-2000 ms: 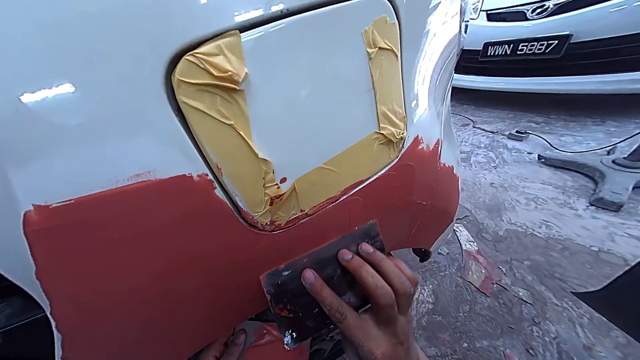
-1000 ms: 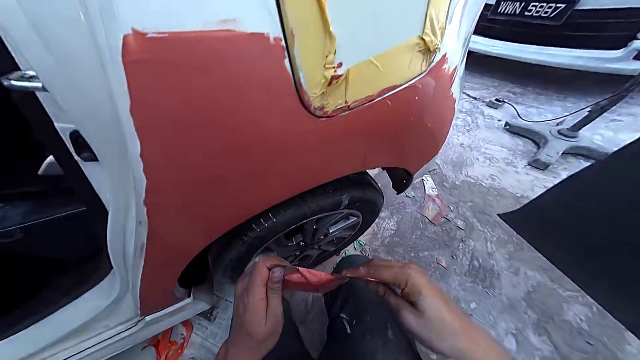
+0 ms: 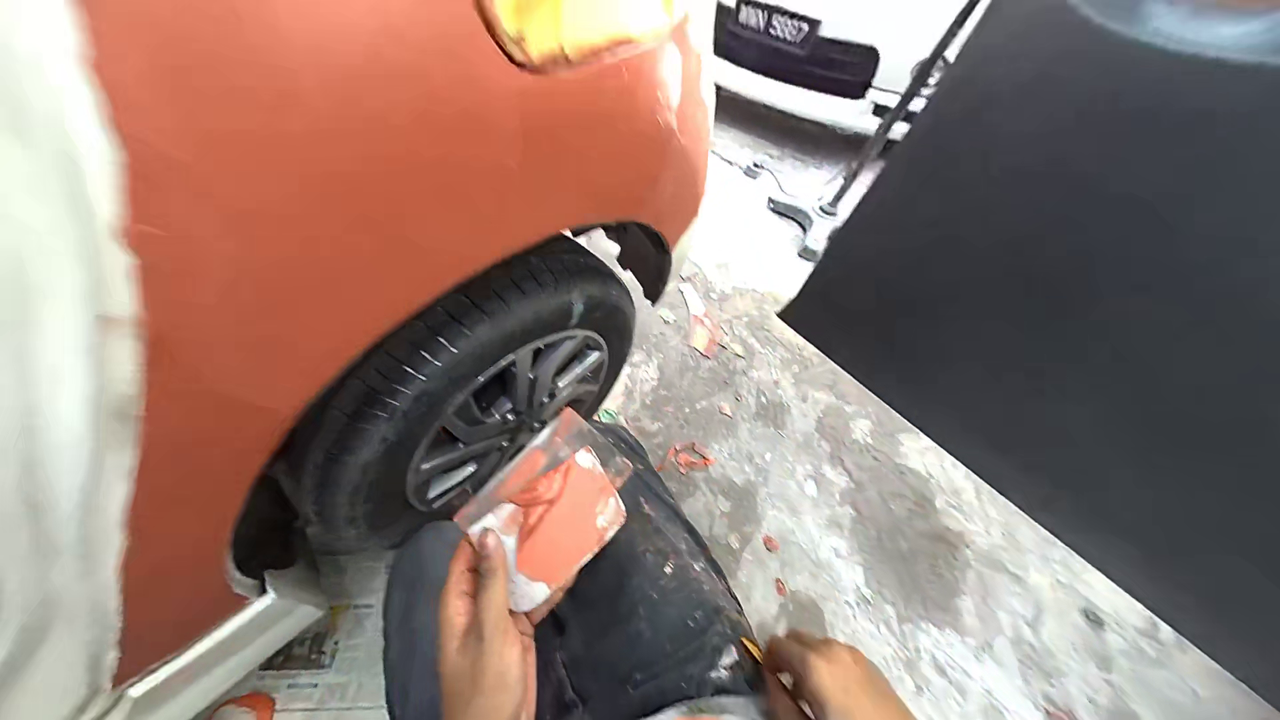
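My left hand (image 3: pixel 492 625) grips a flat, partly see-through filler spreader (image 3: pixel 565 520) smeared with red-orange putty, above my knees. At the bottom, beside my right thigh, my right hand (image 3: pixel 825 675) has its fingers curled; a small yellow thing (image 3: pixel 751 650) shows at its fingertips, and whether the hand holds it is unclear. Beyond both hands is the car's rear side panel (image 3: pixel 300 180), coated red-orange, with yellow masking tape (image 3: pixel 580 25) at its top edge. The dark spreader seen earlier is not visible.
The rear wheel (image 3: pixel 510 400) sits close ahead of my knees. A large dark panel (image 3: pixel 1050 300) fills the right side. Behind stand a stand's metal foot (image 3: pixel 815 225) and a white car (image 3: pixel 800 110). Putty scraps lie on the stained floor; newspaper (image 3: pixel 320 650) lies lower left.
Both hands were together at a red-smeared piece; now my right hand is apart, lower right, and my left holds the spreader up. Before that, one hand pressed a dark spreader to the panel. The view has tilted down.
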